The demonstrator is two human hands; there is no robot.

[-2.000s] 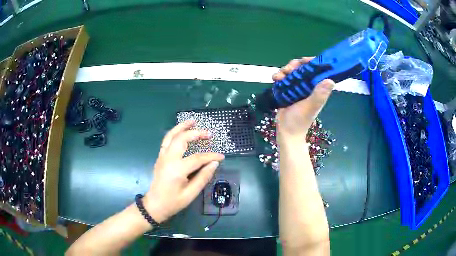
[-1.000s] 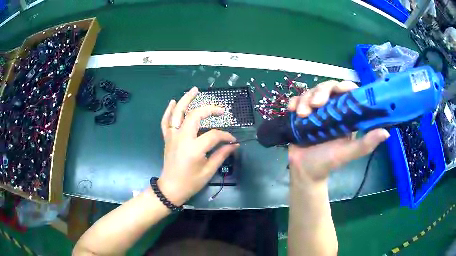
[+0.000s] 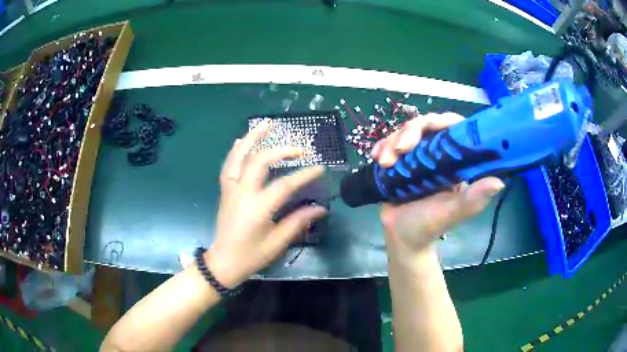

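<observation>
My right hand (image 3: pixel 430 185) holds the blue electric screwdriver (image 3: pixel 481 144) nearly level, its black nose pointing left and its thin bit reaching toward my left fingertips. My left hand (image 3: pixel 258 199) is blurred, over the near-left part of the screw tray (image 3: pixel 328 141) and the dark fixture (image 3: pixel 317 232). Its thumb and index finger are near the bit tip; whether they hold a screw or anything else cannot be told. The fixture and the housing in it are mostly hidden under my left hand. A short dark lead shows at the fixture's near edge.
A cardboard box (image 3: pixel 103 130) full of wired black units stands at left, with loose black pieces (image 3: pixel 142 130) beside it. Red-wired parts (image 3: pixel 371 124) lie right of the tray. A blue bin (image 3: pixel 553 244) with black parts and clear plastic is at right. The cord (image 3: pixel 496 223) hangs there.
The screwdriver has swung from above the tray's right side down and left to near the fixture. My left hand has moved from the tray toward the fixture. The view has shifted slightly.
</observation>
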